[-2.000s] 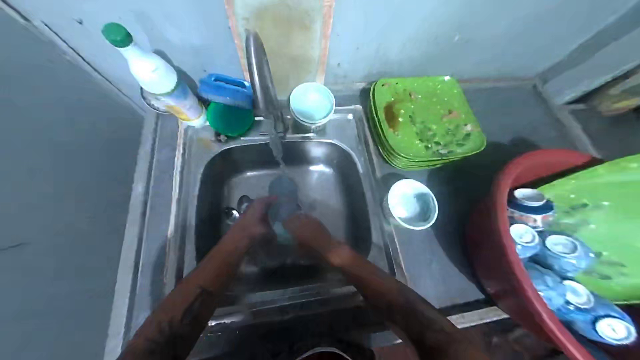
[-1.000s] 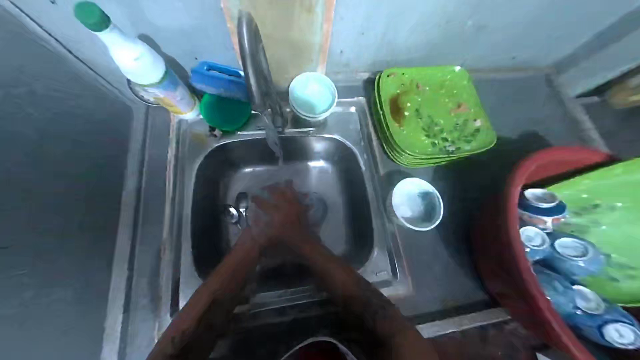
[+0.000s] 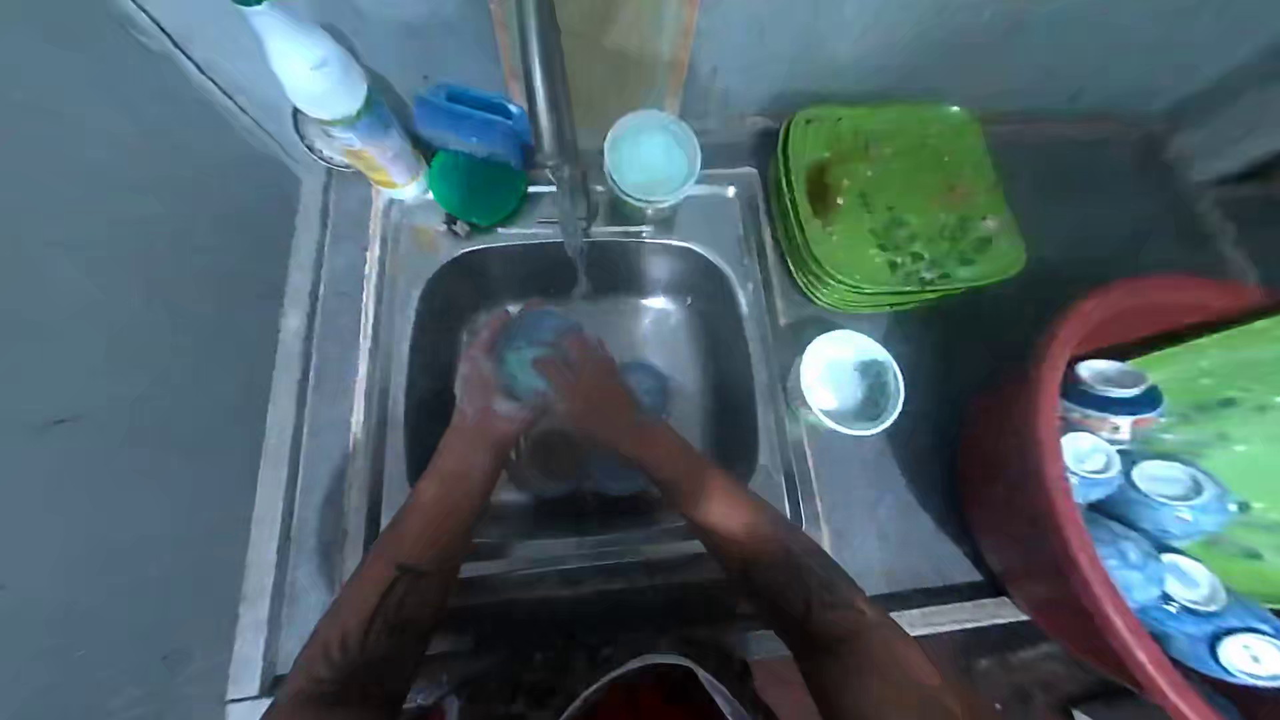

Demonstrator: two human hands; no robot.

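Observation:
My left hand (image 3: 487, 375) grips a blue bowl (image 3: 528, 352) from its left side, over the steel sink basin (image 3: 720, 400). Against the bowl's right side lie the fingers of my right hand (image 3: 590, 385); whether they hold a sponge or scrubber is hidden. Water runs from the metal faucet (image 3: 550, 90) just behind the bowl. Lower in the basin, partly covered by my wrists, are more bluish dishes (image 3: 645, 388), blurred.
Behind the sink stand a white bottle (image 3: 320, 75), a blue brush or sponge holder (image 3: 473, 125), a green round container (image 3: 478, 188) and a light cup (image 3: 652, 158). Rightward are stacked green square plates (image 3: 900, 200), a white cup (image 3: 850, 382) and a red tub (image 3: 1020, 480) holding blue bowls (image 3: 1170, 495).
Both hands were together low in the basin a second ago; now they are apart around a blue bowl. More bluish dishes show in the basin.

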